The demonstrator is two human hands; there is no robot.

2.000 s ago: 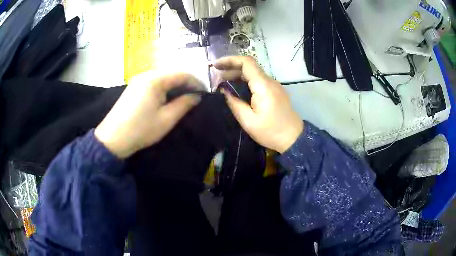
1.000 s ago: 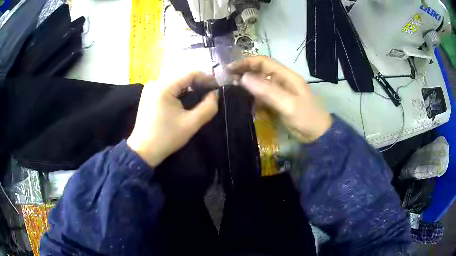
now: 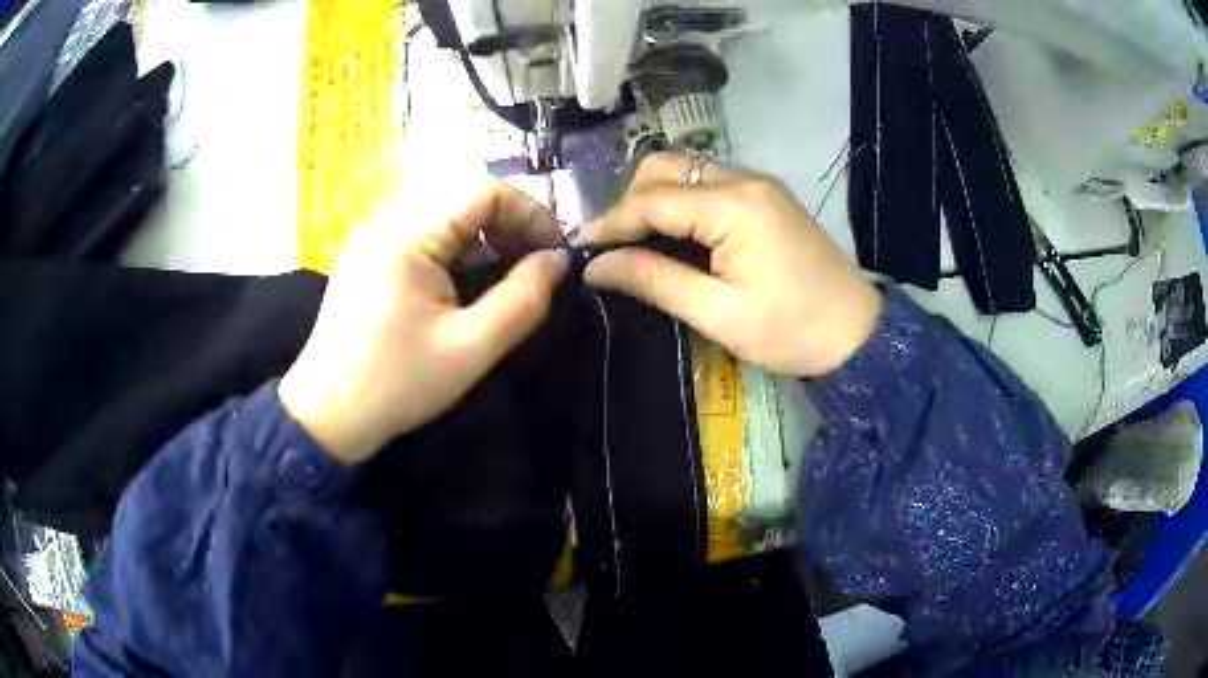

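Observation:
My left hand (image 3: 444,298) pinches the top edge of the black garment panel (image 3: 464,490) between thumb and fingers. My right hand (image 3: 742,265) pinches the top end of a black strip (image 3: 649,437) with light stitch lines down its length. The fingertips of both hands nearly meet where panel and strip come together. This spot is just below the presser foot and needle (image 3: 541,146) of the white sewing machine (image 3: 543,53). The edges between the fingertips are partly hidden. The panel spreads left and hangs toward me.
Spare black strips (image 3: 901,159) lie at the upper right, with dark-handled snips (image 3: 1068,294) beside them. A dark cloth pile (image 3: 86,159) is at the upper left. Yellow tape (image 3: 347,119) runs left of the needle. A ribbed knob (image 3: 689,119) sits right of it. A blue surface (image 3: 1166,464) is at the right edge.
The view has shifted, so the machine head appears larger. My fingertips have come together at the cloth edges. The stitched strip now hangs straighter and shows more of its length.

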